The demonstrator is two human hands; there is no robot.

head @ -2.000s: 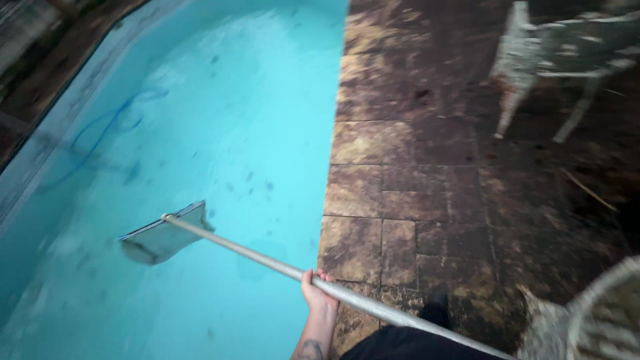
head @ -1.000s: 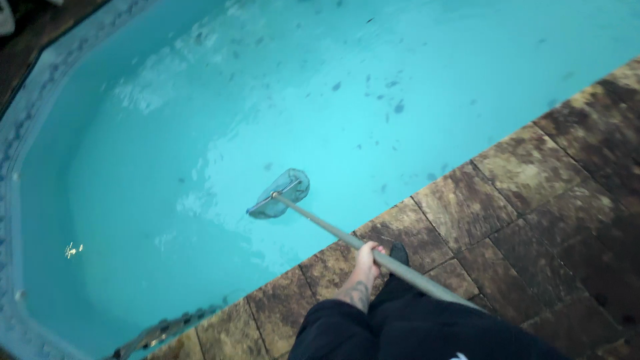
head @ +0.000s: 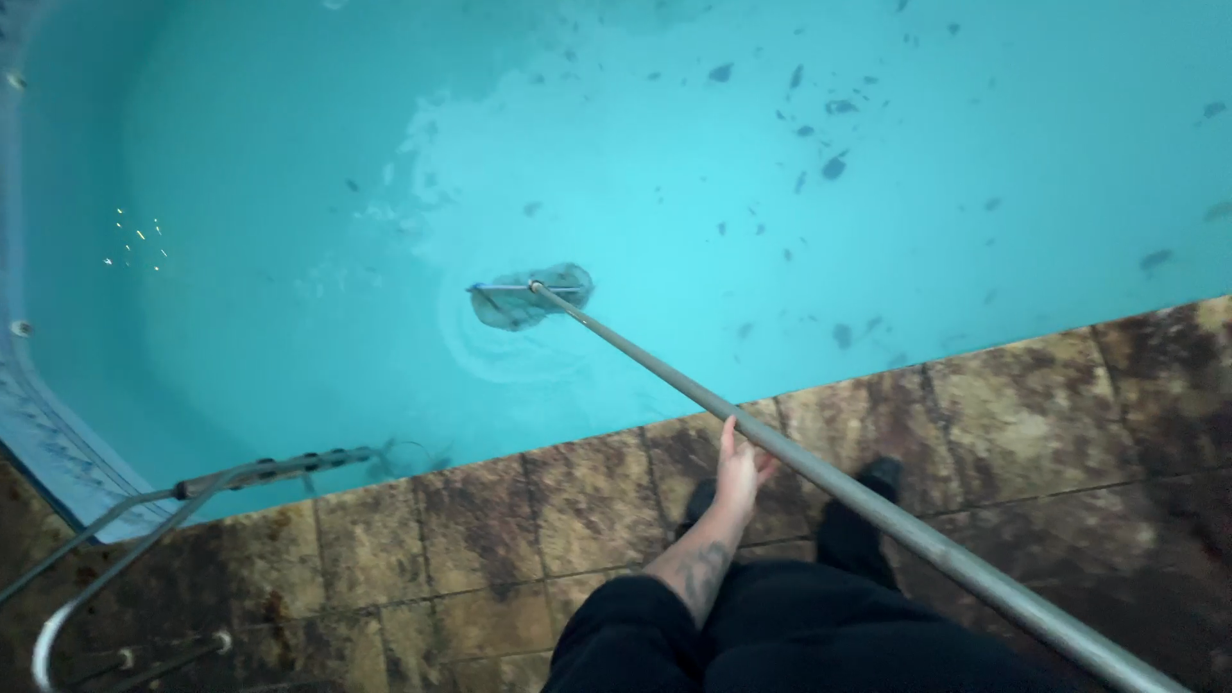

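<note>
A long metal pole runs from the lower right corner out over the pool, with a pool skimmer net at its far end. The net's mesh lies at or just under the water, with faint ripples around it. My left hand is on the pole near the pool's edge, its fingers partly hidden by the pole. My right hand is outside the view. Dark leaf-like debris is scattered in the blue water, mostly right of the net.
Stone-look paving borders the pool, and my shoes stand on it close to the edge. A metal pool ladder with curved handrails is at the lower left. The pool's pale wall curves along the left.
The view has swung toward the ladder end of the pool. My left hand stays on the pole. Two seconds ago the net looked raised above the water; now it is at or under the surface.
</note>
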